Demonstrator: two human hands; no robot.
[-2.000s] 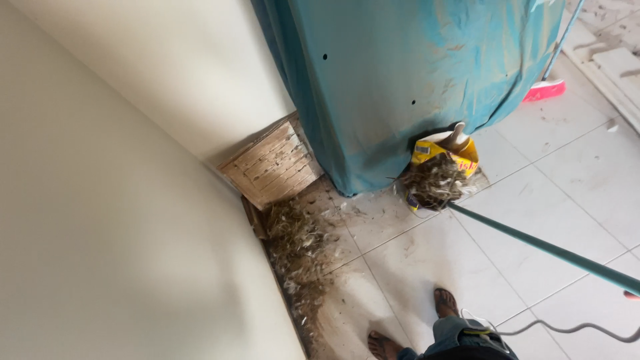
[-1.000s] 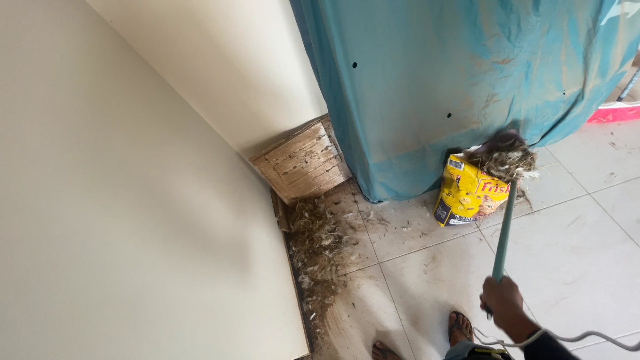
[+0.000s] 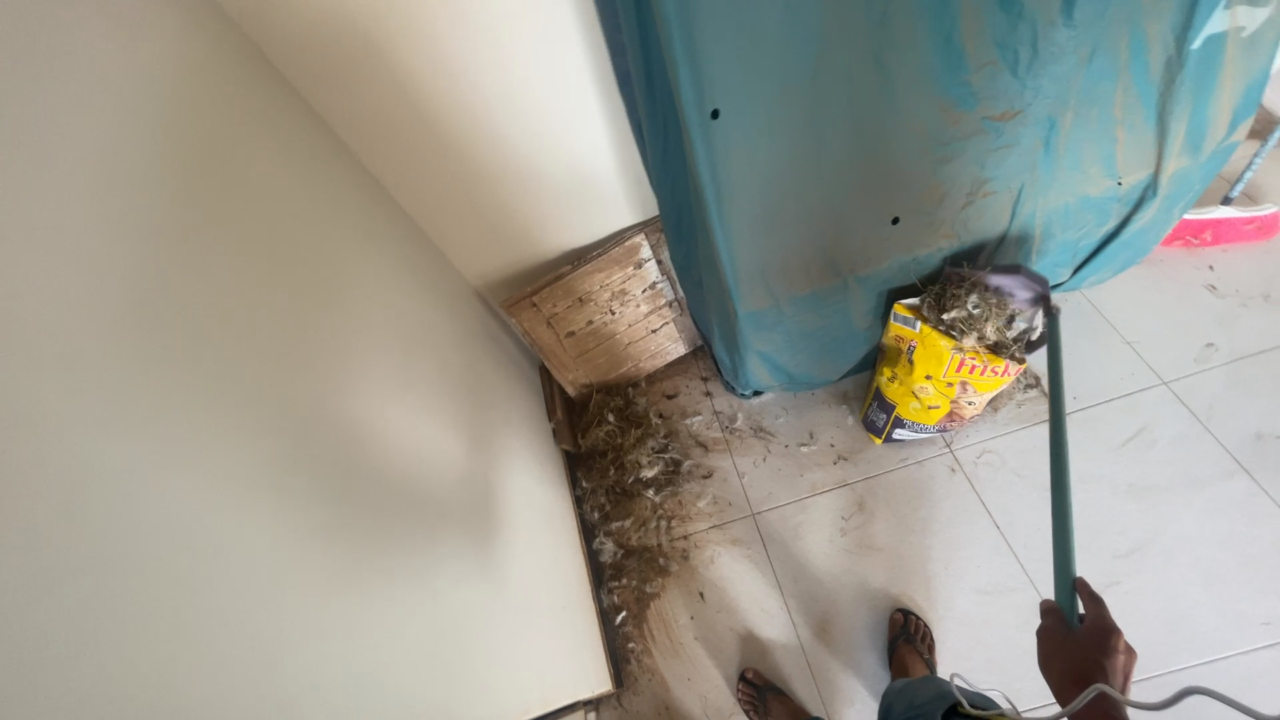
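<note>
My right hand (image 3: 1085, 645) is closed around the lower end of a long green handle (image 3: 1060, 470). At the handle's far end, a greyish dustpan (image 3: 1022, 288) is tilted at the mouth of a yellow Friskies cat food bag (image 3: 935, 385). Dry grass-like debris (image 3: 975, 312) lies between the pan and the bag's top; how much is inside the bag is hidden. A heap of similar debris with pale bits (image 3: 635, 460) lies along the foot of the cream panel. My left hand is not in view.
A blue plastic cover (image 3: 830, 200) hangs over a large object behind the bag. A worn wooden board (image 3: 610, 315) leans in the corner by the cream panel (image 3: 300, 400). A pink and white broom head (image 3: 1222, 225) rests at right. A grey cable (image 3: 1180, 692) crosses near my arm.
My right hand and more of the green handle have come into view since two seconds ago. The handle has swung more upright, and debris seen in front of the bag is now at its mouth.
</note>
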